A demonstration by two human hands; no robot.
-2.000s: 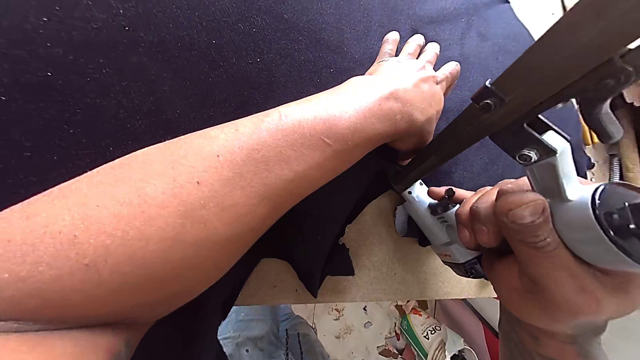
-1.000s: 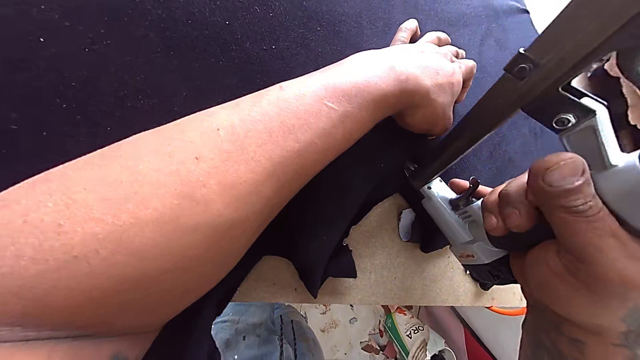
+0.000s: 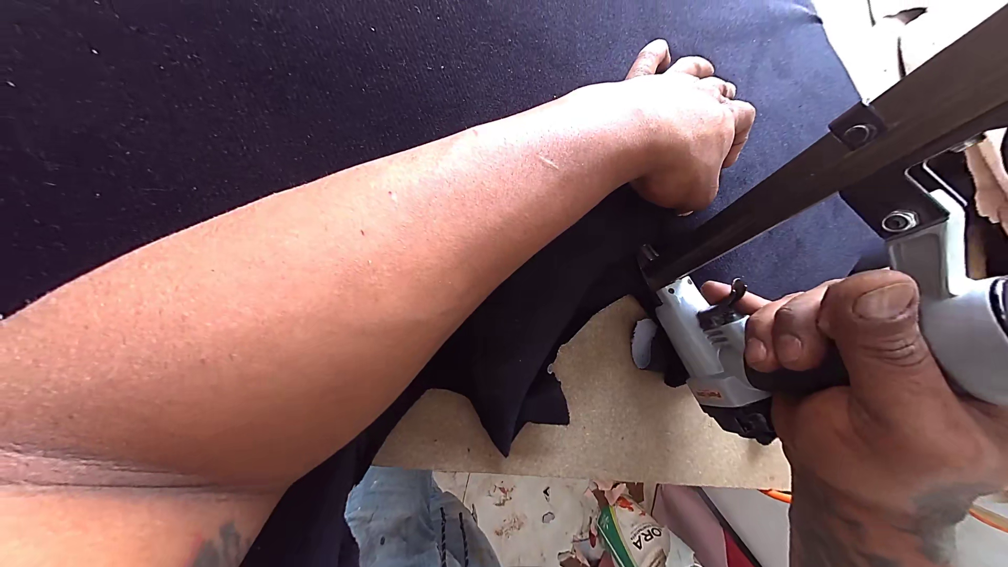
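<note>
A pneumatic stapler (image 3: 701,339) with a long dark magazine lies across the right side, my right hand (image 3: 874,370) closed round its grip. Its nose touches the edge of dark navy fabric (image 3: 315,79), near the board's edge. Above the nose, my left hand (image 3: 685,126) presses on the fabric with its fingers curled, and the forearm crosses the view from the lower left. A pointed flap of the fabric (image 3: 504,394) hangs over a bare brown wood-based board (image 3: 630,409). Whether the left fingers pinch the fabric is hard to see.
Below the board's edge are a leg in blue jeans (image 3: 394,512), a stained floor (image 3: 504,512) and a printed bag (image 3: 630,535) among scraps. Part of an orange hose (image 3: 988,516) shows at the lower right. Pale items (image 3: 906,39) lie beyond the fabric at the upper right.
My left hand's fingers, spread two seconds ago, are now curled on the fabric. The stapler's body and my right hand have shifted slightly to the right and down.
</note>
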